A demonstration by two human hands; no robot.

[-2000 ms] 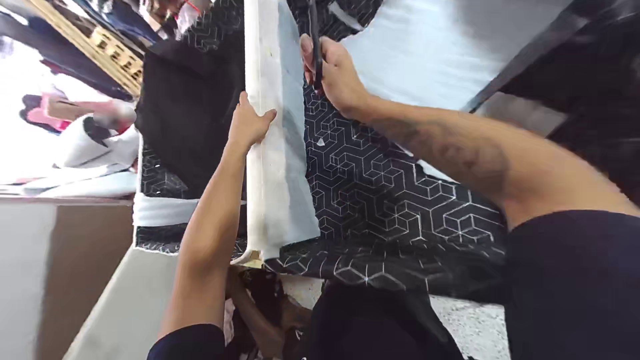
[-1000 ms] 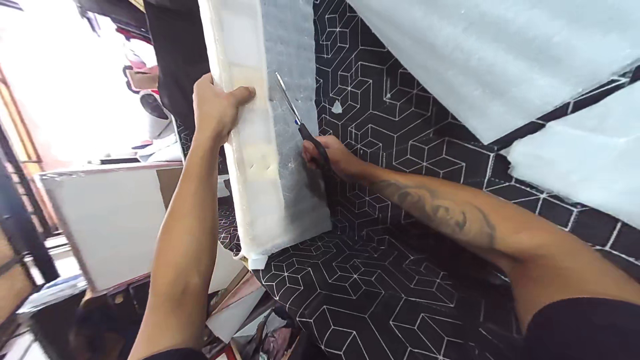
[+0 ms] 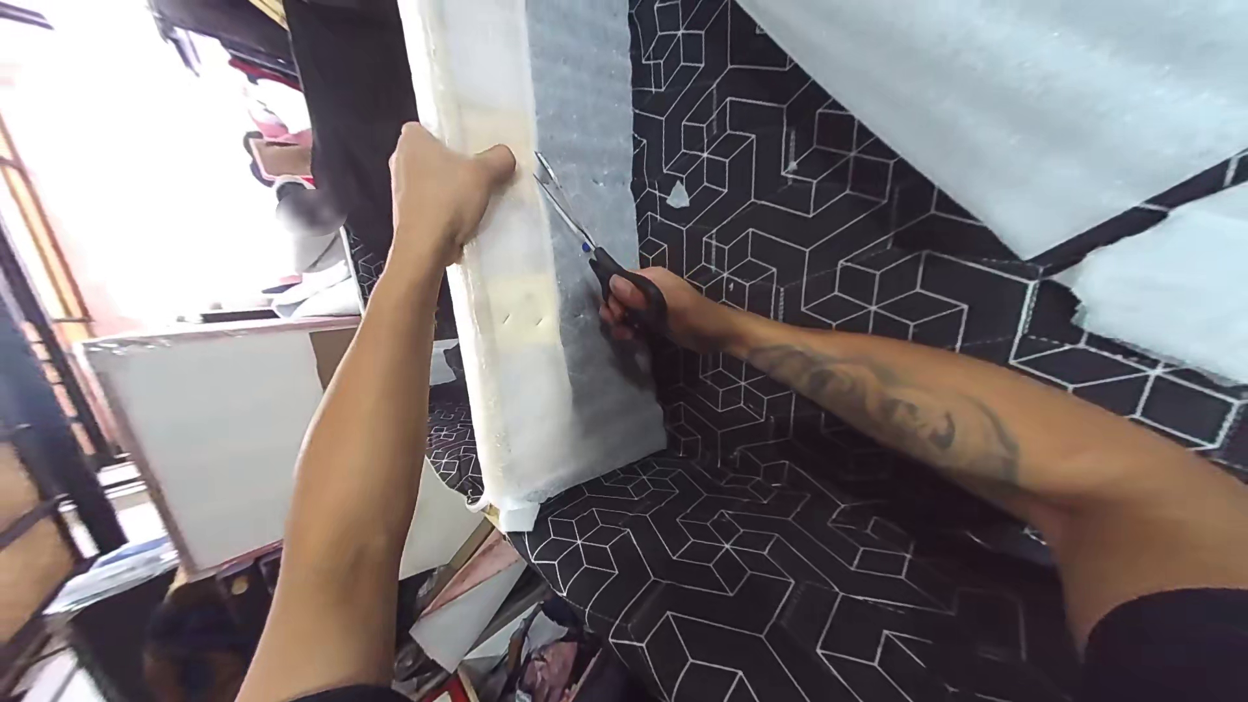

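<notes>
A long panel (image 3: pixel 497 390) wrapped in thin white sheeting stands on black fabric printed with white geometric lines (image 3: pixel 741 546). My left hand (image 3: pixel 439 185) grips the panel's left edge, thumb over its front face. A flap of translucent white sheeting (image 3: pixel 595 127) lies along the panel's right side. My right hand (image 3: pixel 648 307) holds black-handled scissors (image 3: pixel 595 249), their blades slightly apart and pointing up and left over the line where panel and flap meet. Whether the blades touch the sheeting cannot be told. A small white scrap (image 3: pixel 678 195) lies on the fabric to the right.
Larger white sheets (image 3: pixel 1033 107) lie on the patterned fabric at the upper right. A white board or box (image 3: pixel 214 439) stands at the left. Below the panel is a jumble of scraps (image 3: pixel 478 595). Dark cloth (image 3: pixel 356 127) hangs behind my left hand.
The view has shifted closer to the panel. From one second ago, the scissor blades have swung further left, toward the panel's seam with the flap. My left hand keeps its hold on the edge.
</notes>
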